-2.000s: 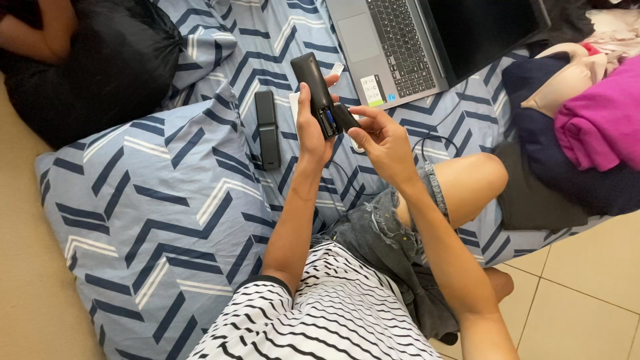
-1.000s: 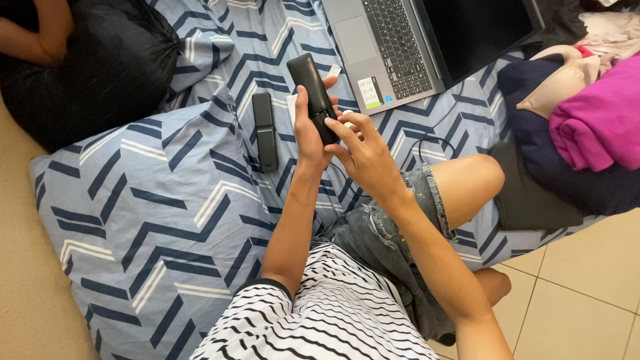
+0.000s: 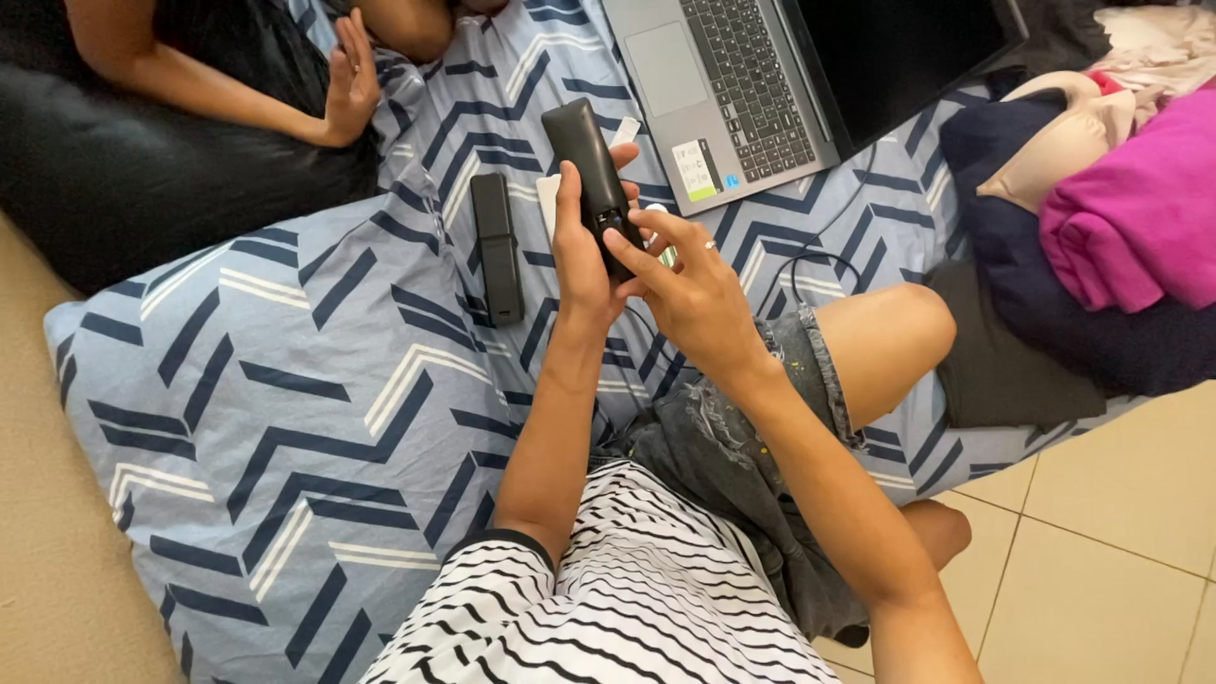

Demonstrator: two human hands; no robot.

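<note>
A black remote control [image 3: 581,142] lies back side up in my left hand [image 3: 582,261], whose fingers wrap around its sides. My right hand [image 3: 692,290] is at the near end, with its index finger and thumb on the black battery cover [image 3: 617,258]. The cover seems to lie over the battery compartment; a small dark gap shows at its upper edge. Left of my left hand, a second black remote-like device [image 3: 497,249] rests on the patterned bed sheet. A white object [image 3: 549,201] is partly hidden behind my left hand.
An open grey laptop [image 3: 665,66] stands beyond my hands, with a cable [image 3: 836,242] near it. Folded clothes [image 3: 1140,209] lie at the right. Another person's hand [image 3: 351,85] is at the upper left beside a black cushion [image 3: 190,190].
The battery cover, held tilted off the remote two seconds ago, now lies against its back under my right fingers. The other person's hand has come into view at the upper left.
</note>
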